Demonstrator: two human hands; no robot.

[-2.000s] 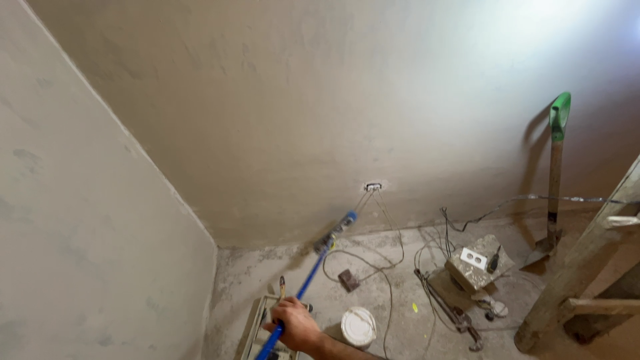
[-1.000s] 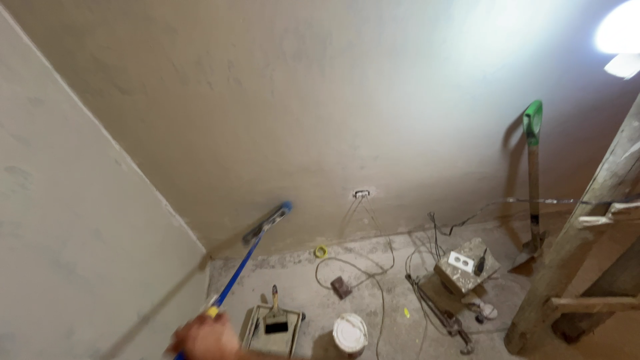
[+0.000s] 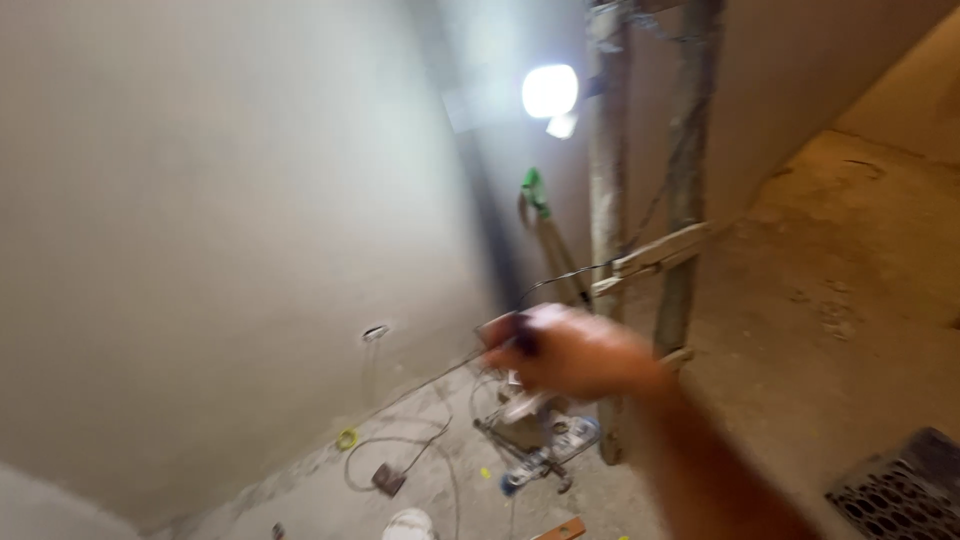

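Observation:
My right hand (image 3: 570,349), blurred by motion, reaches in from the lower right with its fingers closed around the dark-looking pole of a long-handled tool. The tool's pale, spattered head (image 3: 551,454), apparently a paint roller with blue ends, is low over the floor beneath the hand, beside cables and a metal tool. Whether it touches anything cannot be told. A wide dark streak runs from the hand up across the wall; blur hides whether it is pole or shadow. My left hand is out of view.
A wooden ladder (image 3: 609,187) stands right of the hand, with a bright lamp (image 3: 550,91) beside it. Behind are a green-handled shovel (image 3: 534,191) and a wall box (image 3: 374,333) with wires. Cable, yellow tape (image 3: 346,439), a white bucket (image 3: 409,526) and a perforated block (image 3: 900,487) lie lower.
The tool's head has left the lower wall by the corner and is now low by the cables near the ladder. My right hand has moved right with the pole. The view has swung right.

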